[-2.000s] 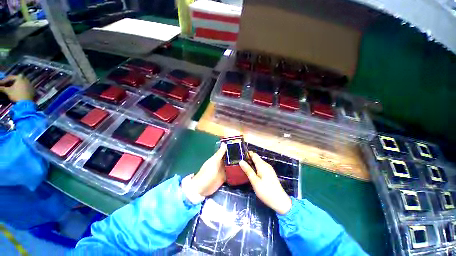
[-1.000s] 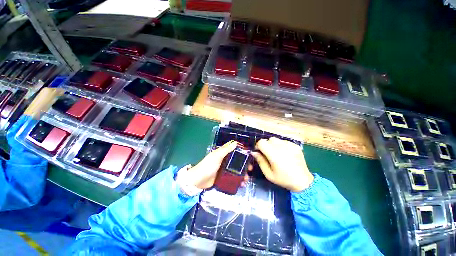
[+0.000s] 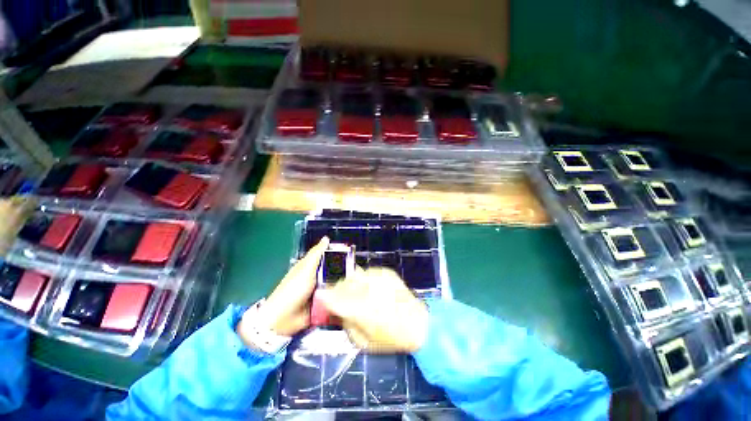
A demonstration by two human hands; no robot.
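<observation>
My left hand [image 3: 288,303] holds a red-and-black device unit [image 3: 336,265] over the central work tray [image 3: 418,237]. The unit's dark window with a pale outline faces up at its black end, and its red end shows between my hands. My right hand [image 3: 380,311] is blurred and lies over the unit's lower right side. Its fingertips are hidden, so I cannot tell whether it holds a tool. A thin curved pale line lies on the tray below the unit.
Clear trays of red-and-black units [image 3: 125,306] stand at left. Stacked trays [image 3: 395,150] stand on a wooden board [image 3: 469,205] at the rear, with cardboard [image 3: 403,25] behind. A tray of pale-framed parts [image 3: 623,244] is at right. Part of another person's hand [image 3: 10,220] shows at the left edge.
The view has turned right. My right hand has moved from beside the unit's upper right to over its lower part. My left hand still holds the unit.
</observation>
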